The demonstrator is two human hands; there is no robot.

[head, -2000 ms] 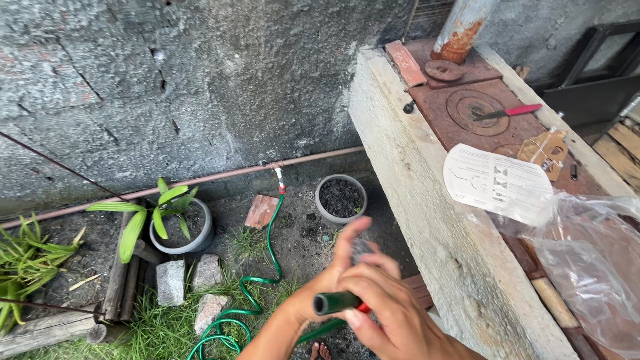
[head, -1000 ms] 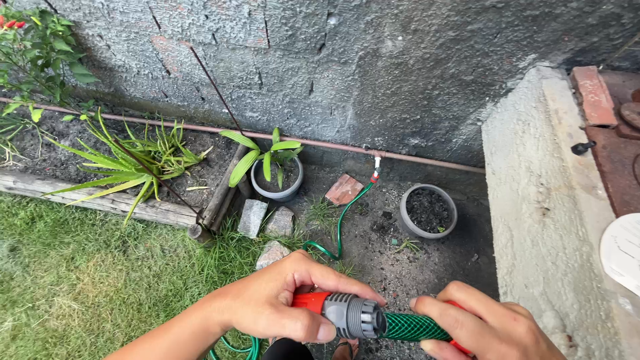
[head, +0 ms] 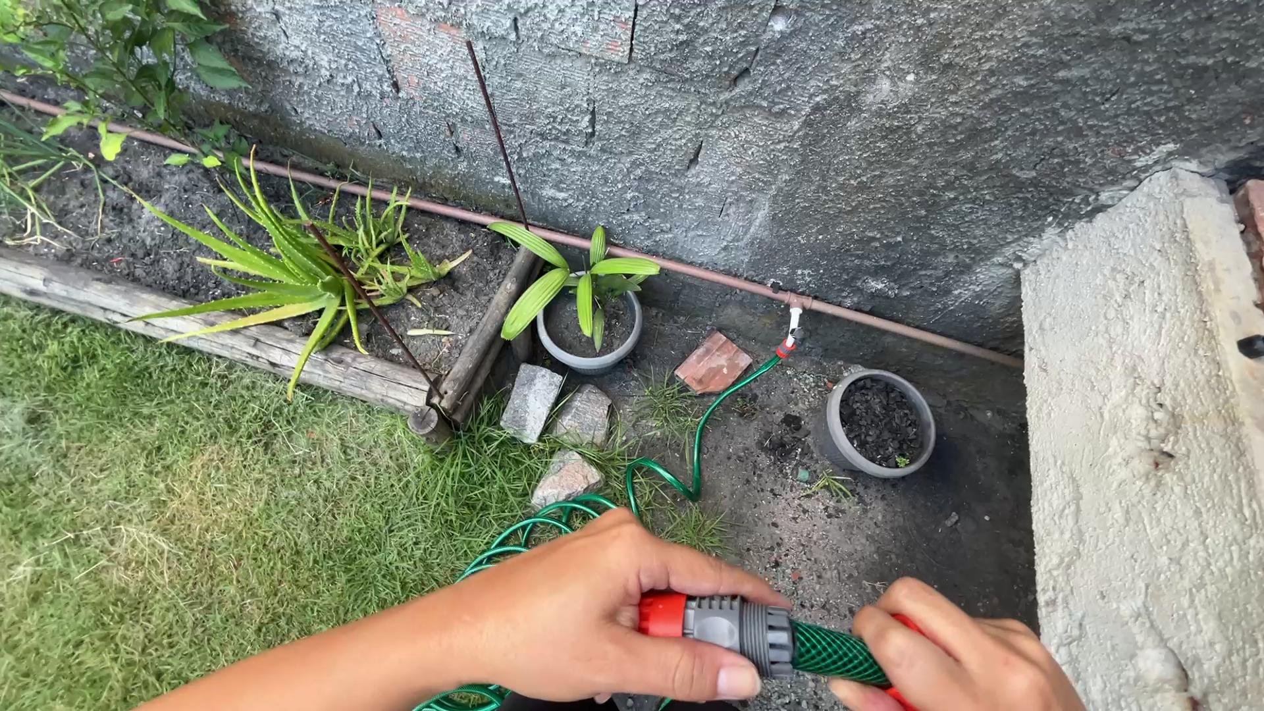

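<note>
My left hand (head: 612,612) grips a red and grey plastic hose connector (head: 726,624) between thumb and fingers. The end of a green braided garden hose (head: 839,653) meets the connector's threaded grey side. My right hand (head: 953,647) is closed around that hose and a red plastic piece (head: 904,632), mostly hidden by the fingers. Beyond my hands, a thin green hose (head: 703,434) runs from a white tap fitting (head: 794,324) on the wall pipe down to coils (head: 528,538) on the grass, partly behind my left arm.
A pot of dark soil (head: 837,434) and a rough concrete ledge (head: 1116,444) are at the right. Ahead stand a potted plant (head: 592,363), a brick piece (head: 713,363), several stones (head: 532,402) and a log-edged bed (head: 336,380) with an aloe-like plant (head: 321,286). A pipe (head: 671,265) runs along the wall.
The view has swung left from the ledge and its papers. Two seconds ago the hose's open end showed between my hands; now the red and grey connector is at the hose end.
</note>
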